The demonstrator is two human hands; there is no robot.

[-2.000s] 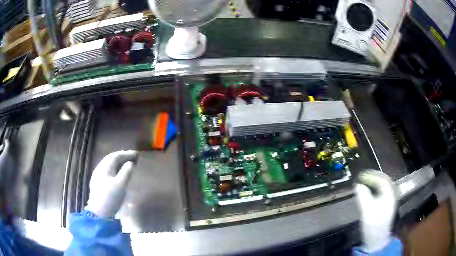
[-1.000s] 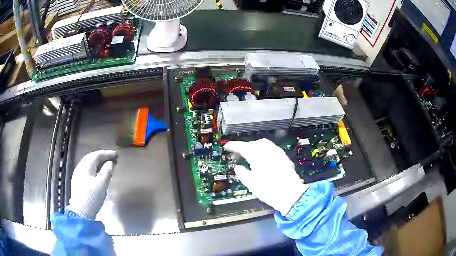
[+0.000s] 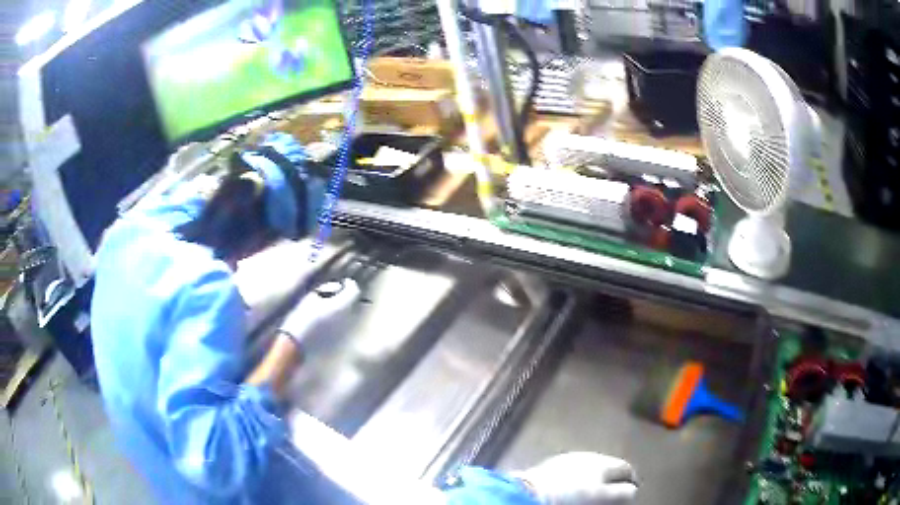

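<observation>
My left hand (image 3: pixel 584 479), in a white glove and blue sleeve, is at the bottom edge, partly cut off and blurred. Its fingers look curled and close together; I cannot tell whether anything is in them. My right hand is out of the picture. The green power circuit board (image 3: pixel 789 444) is at the lower right, cut off by the edge. Its dark red toroidal inductors (image 3: pixel 809 378) and pale heatsink (image 3: pixel 857 422) show. The brush (image 3: pixel 686 396), with orange head and blue handle, lies on the line bed left of the board.
A person in a blue coat (image 3: pixel 168 345) leans over the line at left, one gloved hand above it. Behind the metal rail (image 3: pixel 592 258) are another board (image 3: pixel 602 237), a white fan (image 3: pixel 760 148) and a black parts bin (image 3: pixel 385 173). A screen (image 3: pixel 247 64) stands upper left.
The view has swung left, bringing the other person and screen into sight. The board has shifted to the right edge. My right hand, over the board a second ago, has left the picture.
</observation>
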